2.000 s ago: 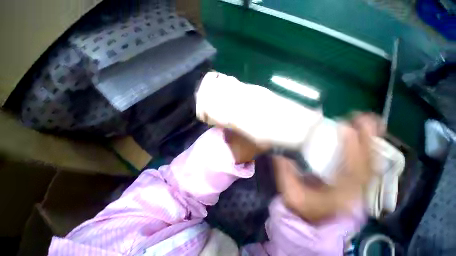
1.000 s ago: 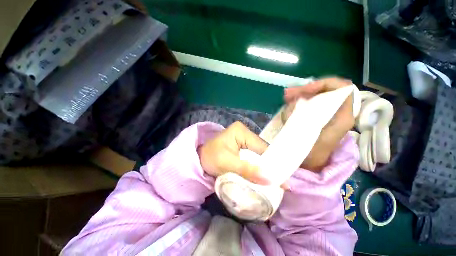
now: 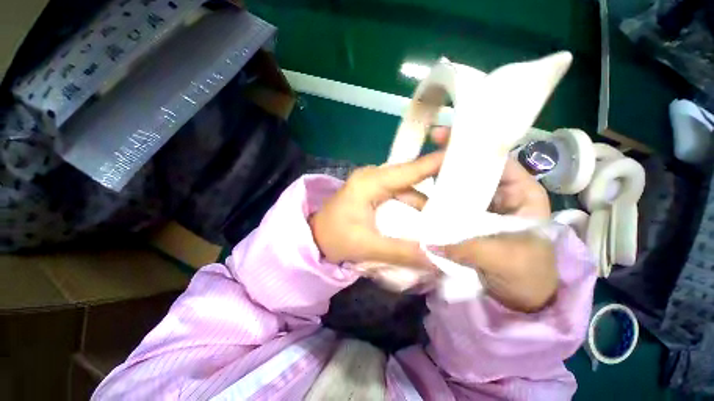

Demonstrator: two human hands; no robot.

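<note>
Cream-white headphones (image 3: 477, 149) are held in front of me, with one pointed cat ear towards the upper right. The band curves over at the upper left. My left hand (image 3: 368, 211) grips the near left part, fingers on the band. My right hand (image 3: 513, 266) holds them from the lower right, its fingers partly hidden behind the band. A crumpled white tissue (image 3: 462, 282) shows between my hands. A round white ear cup (image 3: 567, 160) with a shiny dark disc beside it shows just right of my right hand; its link to the held headphones is unclear.
Thick cream rings (image 3: 614, 192) lie on the green bench at right, above a pale tape roll (image 3: 613, 334). Printed grey bags (image 3: 149, 94) fill an open brown carton (image 3: 86, 282) at left. Another printed bag (image 3: 693, 274) lies far right. A pale rail (image 3: 352, 92) crosses behind.
The headphones have turned so that a cat ear points up and right, and the band now shows above my hands. The ear cup near my lap is no longer visible there. The tissue now shows.
</note>
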